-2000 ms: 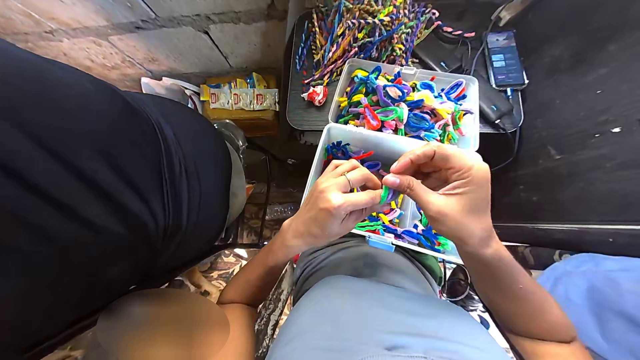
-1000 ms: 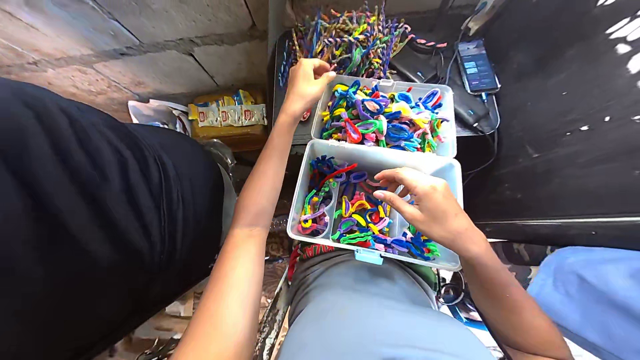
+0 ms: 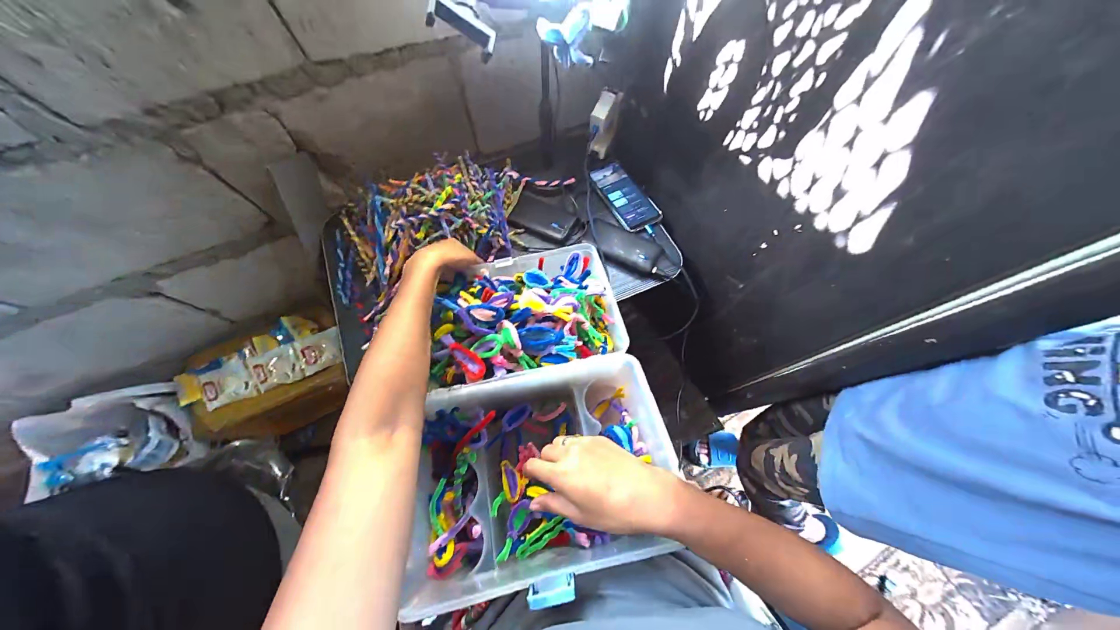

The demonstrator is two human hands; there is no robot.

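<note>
A clear plastic compartment box (image 3: 647, 411) stands on my lap, with bent loops of colored pipe cleaner (image 3: 516, 516) in its compartments. My right hand (image 3: 595, 486) is over the middle compartment, its fingertips among the loops; whether they pinch one I cannot tell. Behind it, the second tray or lid (image 3: 617, 319) is heaped with more looped pipe cleaners (image 3: 534, 328). My left hand (image 3: 444, 258) reaches to that tray's back left corner, beside a pile of twisted pipe-cleaner strands (image 3: 437, 206); its fingers are hidden.
A phone (image 3: 626, 197) with a cable and dark devices (image 3: 630, 248) lie on the small table at the back. Snack packets (image 3: 262, 367) sit on a box at left. A block wall (image 3: 157, 201) and a black panel (image 3: 822, 201) enclose the spot. People sit on both sides.
My hands were together over the box two seconds ago, then parted. My left hand went to the back, while my right hand has lowered into the box. The view has swung.
</note>
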